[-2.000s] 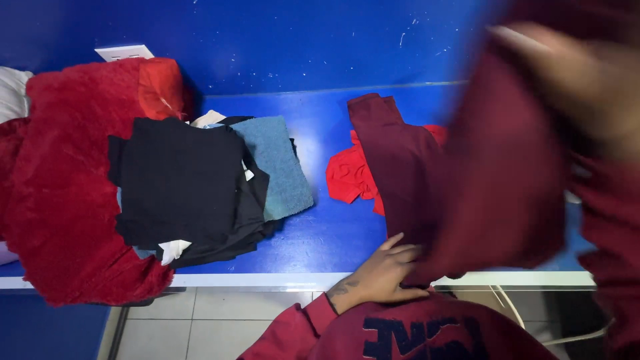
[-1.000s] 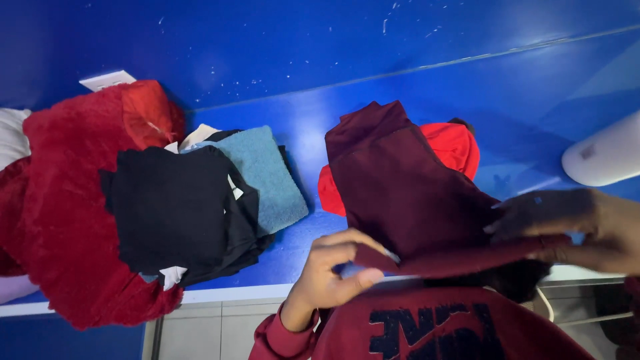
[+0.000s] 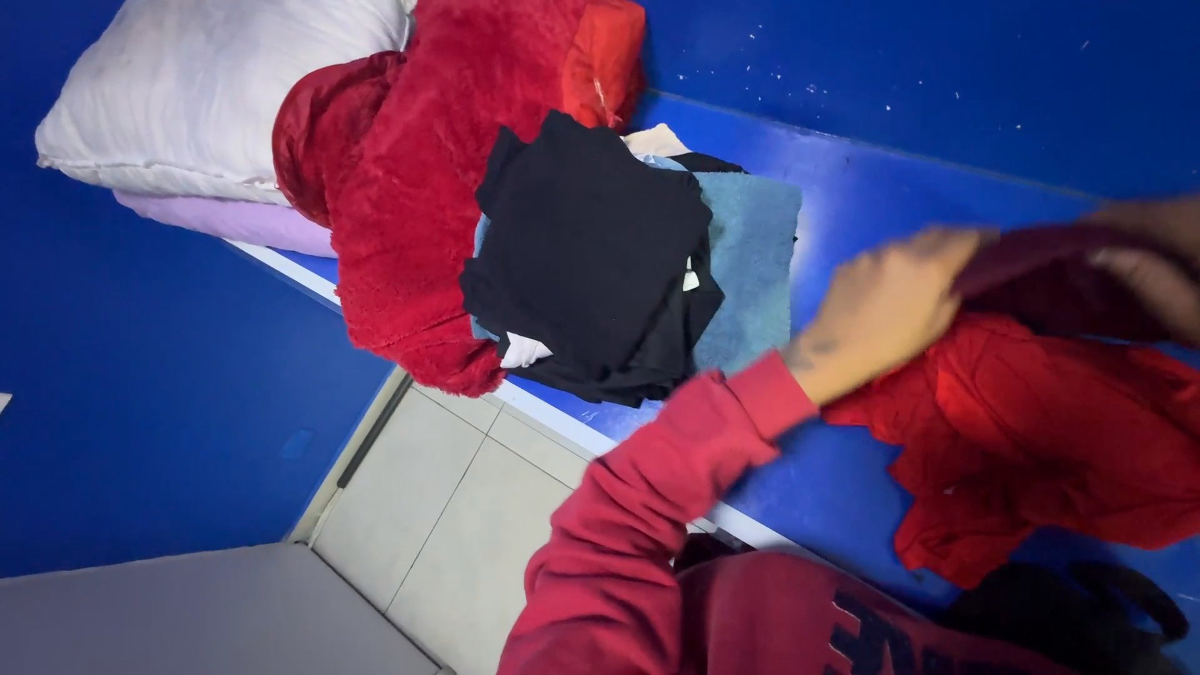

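My left hand (image 3: 886, 305), blurred, grips the near end of a folded maroon garment (image 3: 1041, 281). At the right edge my right hand (image 3: 1148, 281) holds the other end of the same garment, partly cut off by the frame. The garment is lifted above a crumpled red cloth (image 3: 1050, 431) on the blue surface. Left of my hands lies a stack of folded black clothes (image 3: 591, 253), with a folded teal cloth (image 3: 750, 272) showing from under its right side. A white tag shows on the black stack.
A red fluffy garment or blanket (image 3: 412, 206) lies left of the stack, beside a white pillow (image 3: 225, 94) on a lilac item (image 3: 225, 223). A black item (image 3: 1059, 614) with a strap lies at lower right. The white front edge (image 3: 553, 417) borders the tiled floor (image 3: 450, 525).
The maroon garment, spread over the red cloth earlier, is now held up in both hands, and more of the red cloth shows. The view has turned and shifted to the left.
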